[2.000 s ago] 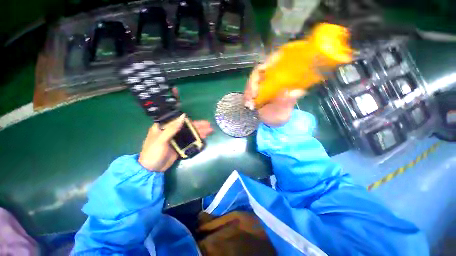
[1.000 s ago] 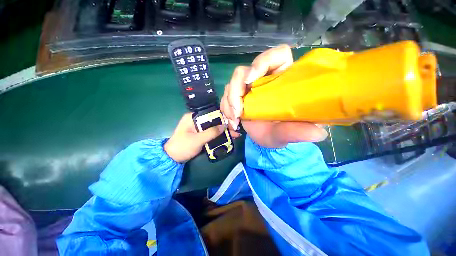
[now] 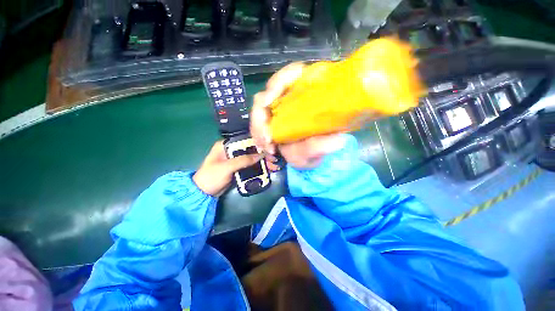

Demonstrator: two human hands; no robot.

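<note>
An opened black flip phone (image 3: 230, 97) lies in front of me, its keypad half pointing away and its pale-framed half towards me. My left hand (image 3: 221, 168) holds the phone by the pale-framed half, thumb across it. My right hand (image 3: 283, 118) grips a fat yellow electric screwdriver (image 3: 347, 91), slightly blurred, its body pointing right. The screwdriver's tip side is at the phone's right edge near the hinge; the tip itself is hidden by my fingers.
A clear tray of black phone units (image 3: 201, 58) lies beyond the phone on a brown board (image 3: 58, 85). A clear tray with silvery rectangles (image 3: 471, 136) is at right, a dark cord crossing it. A person's pink sleeve (image 3: 21, 282) is at lower left.
The screwdriver has come from above the round dish to the phone, then shifted slightly left. The phone has turned more upright than at first. The dish no longer shows.
</note>
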